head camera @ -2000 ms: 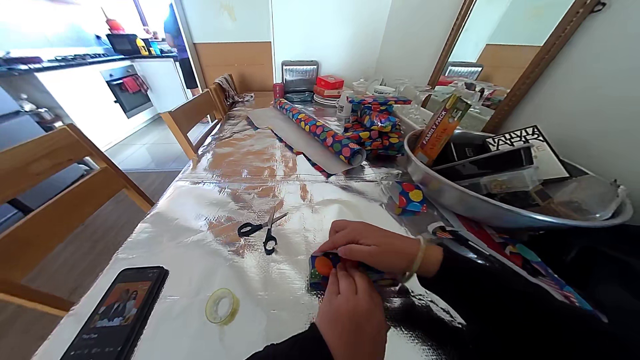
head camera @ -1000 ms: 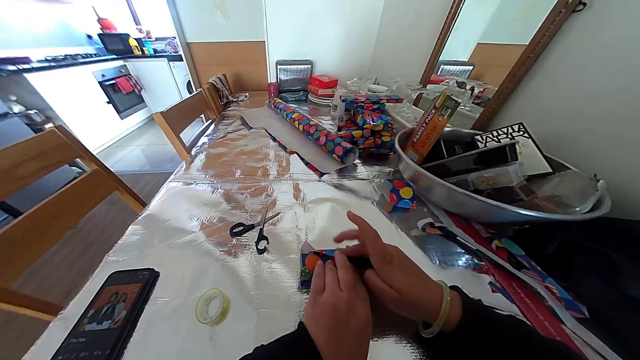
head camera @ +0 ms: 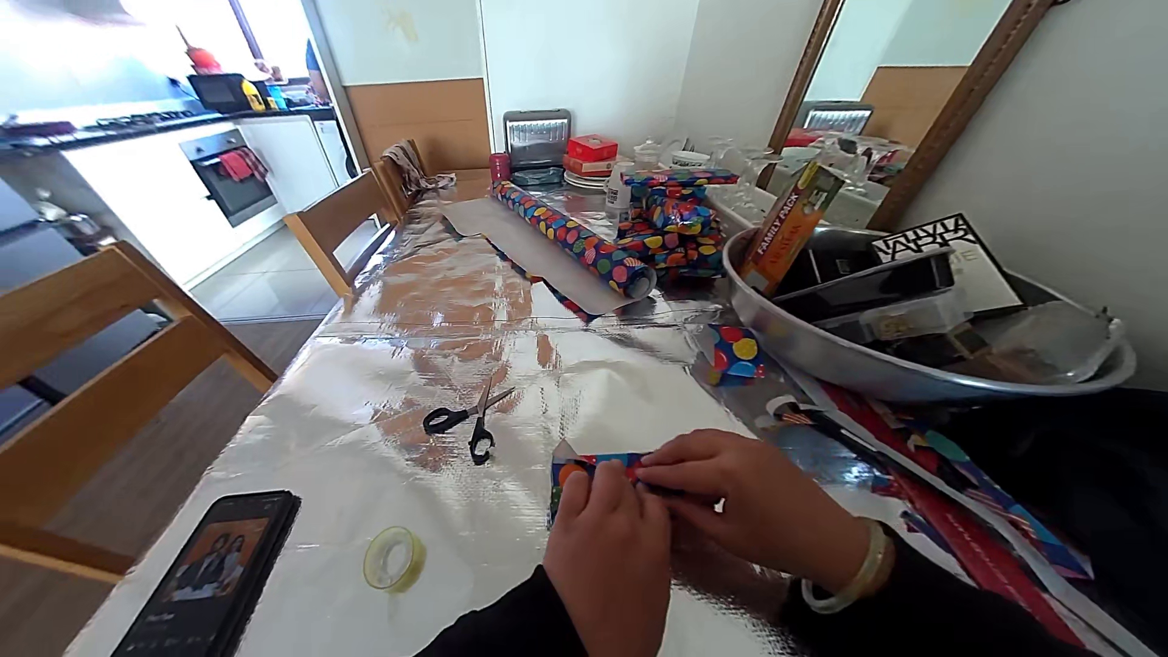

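A small package in blue dotted wrapping paper (head camera: 568,470) lies on the silver table cover, mostly hidden by my hands. My left hand (head camera: 613,547) presses on its near side with bent fingers. My right hand (head camera: 753,502), with a bangle at the wrist, pinches the paper at the package's right part. Black-handled scissors (head camera: 476,418) lie spread apart to the upper left of my hands. A roll of clear yellowish tape (head camera: 394,558) rests left of my left hand. Farther back lies a partly unrolled roll of dotted wrapping paper (head camera: 575,239).
A smartphone (head camera: 205,579) lies at the left table edge, beside wooden chairs (head camera: 119,338). On the right stands a large metal basin (head camera: 912,379) holding boxes, with wrapping scraps (head camera: 967,511) below it. Wrapped parcels (head camera: 675,228) are stacked behind. A person is partly visible in the kitchen.
My right hand's fingers, raised and spread a second ago, have come down onto the package beside my left hand. The scissors and tape have stayed on the table.
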